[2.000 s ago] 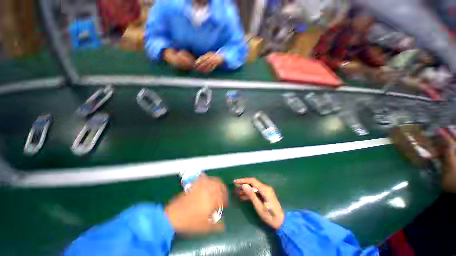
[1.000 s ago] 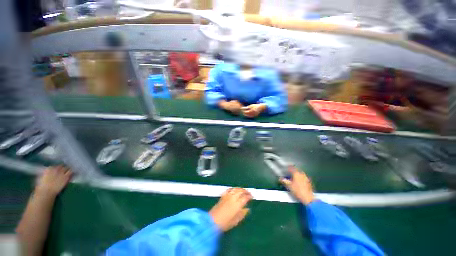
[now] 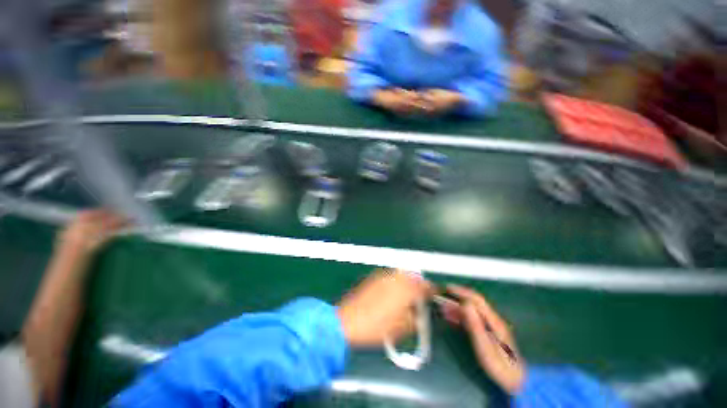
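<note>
My left hand (image 3: 386, 307) is closed on a white loop-shaped unit (image 3: 410, 356) just this side of the pale rail. The unit's rounded end hangs out below the fingers and its far end is hidden under them. My right hand (image 3: 485, 333) is close to its right side, fingers bent around a thin dark pen-like tool (image 3: 502, 344) that lies along the hand. Blur hides whether the tool touches the unit.
Beyond the pale rail (image 3: 343, 252), several loop-shaped units (image 3: 320, 203) lie on the green belt (image 3: 383, 215). A red-orange tray (image 3: 614, 130) is at the far right. A person in blue (image 3: 430, 56) sits opposite. Another person's arm (image 3: 60, 295) rests at left beside a grey post (image 3: 100, 167).
My right hand has come back from the belt to beside my left hand. The unit it touched there is gone from the belt, and a unit is now in my left hand. The view has tilted down.
</note>
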